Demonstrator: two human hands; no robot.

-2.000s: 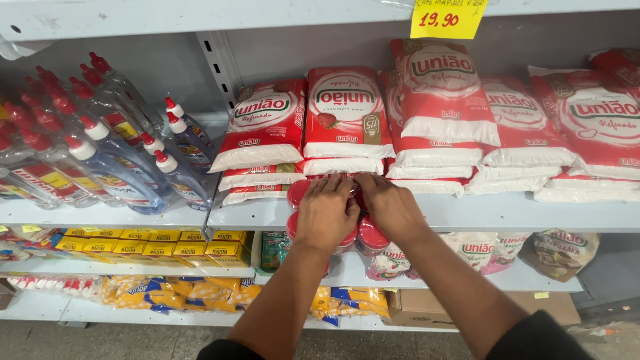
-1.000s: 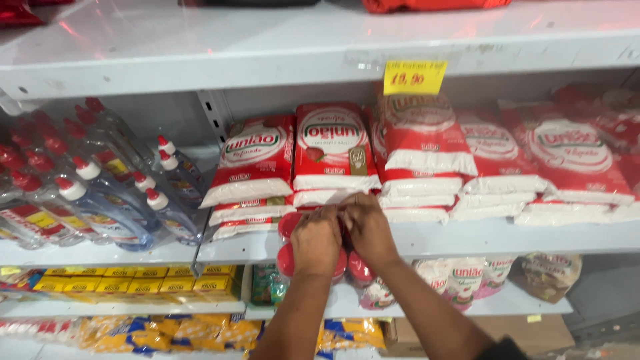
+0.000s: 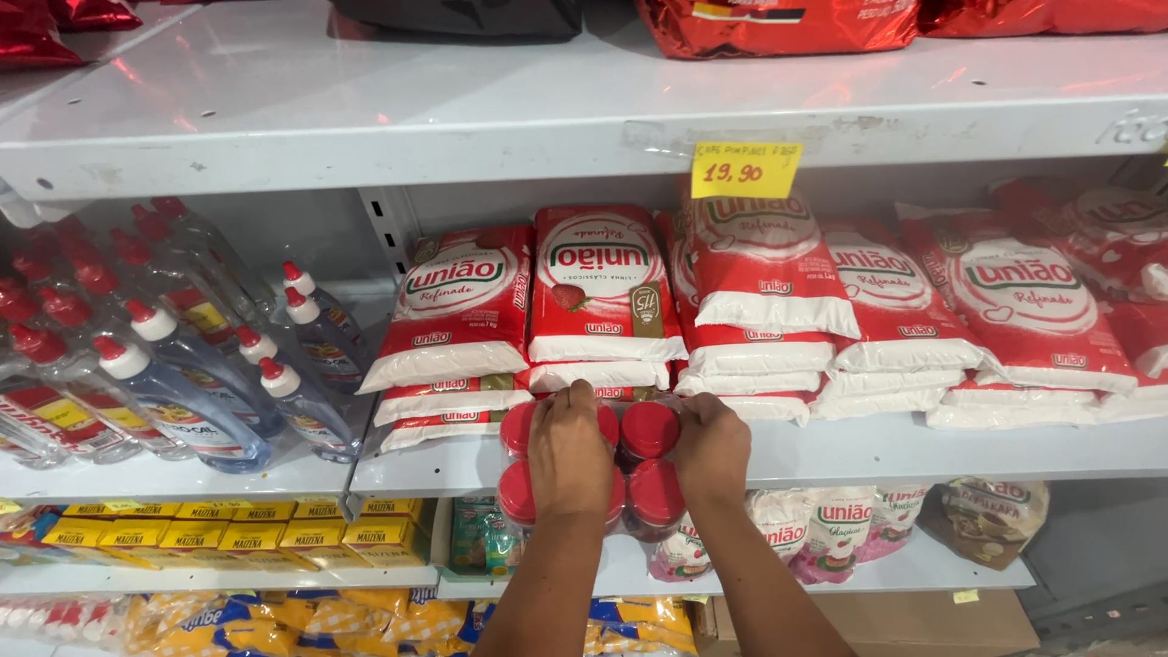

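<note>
A plastic-wrapped pack of red-lidded jars point(image 3: 655, 493) is between my two hands, in front of the middle shelf's edge. My left hand point(image 3: 572, 452) lies over the top of the pack, its fingertips near the far side. My right hand point(image 3: 714, 449) grips the wrap at the pack's right side, fingers bent. Just behind the pack, stacked bags of União refined sugar point(image 3: 604, 283) stand on the shelf. The undersides of the jars are hidden.
Clear bottles with red caps point(image 3: 187, 388) stand at left. Below are yellow Maizena boxes point(image 3: 228, 534), smaller União pouches point(image 3: 835, 534) and a cardboard box point(image 3: 876, 620). The upper shelf point(image 3: 547, 109) overhangs the sugar and bears a yellow price tag point(image 3: 746, 170).
The view has shifted so that more of the upper shelf shows. My left hand has its fingers laid further across the lids, and my hands are further apart than before.
</note>
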